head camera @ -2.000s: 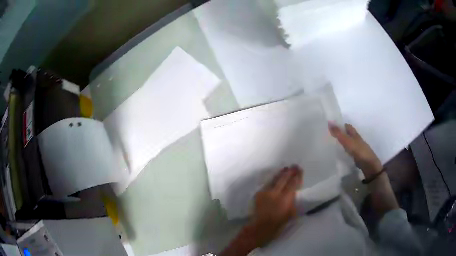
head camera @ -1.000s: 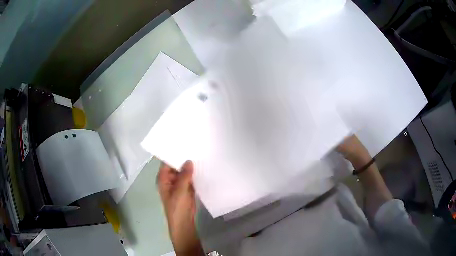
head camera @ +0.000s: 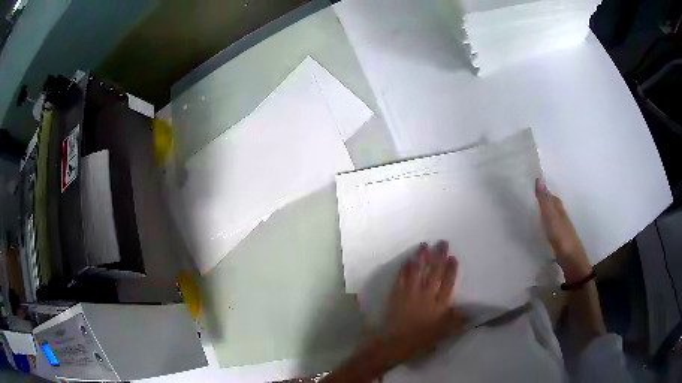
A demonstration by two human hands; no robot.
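A pile of white sheets [head camera: 464,217] lies at the table's front edge, its left edges slightly uneven. My left hand [head camera: 426,292] rests palm down on top of the pile, fingers spread a little. My right hand [head camera: 555,221] is at the pile's right edge, fingers along its side; whether it grips is not clear. More white sheets [head camera: 262,157] lie overlapping on the pale green table [head camera: 262,322], between the pile and the dark machine. A short white sheet [head camera: 99,208] shows at the machine's mouth.
The dark machine [head camera: 149,224] stands at the left, with yellow parts and a grey-white panel [head camera: 63,348] with a small blue screen. A thick white sheet stack [head camera: 531,34] with a ragged edge is at the back right, on a white surface [head camera: 613,157]. A wall rises behind.
The sheet held up between my hands now lies on the pile. My left hand has moved right onto the pile. The curved sheet with two holes no longer hangs from the machine.
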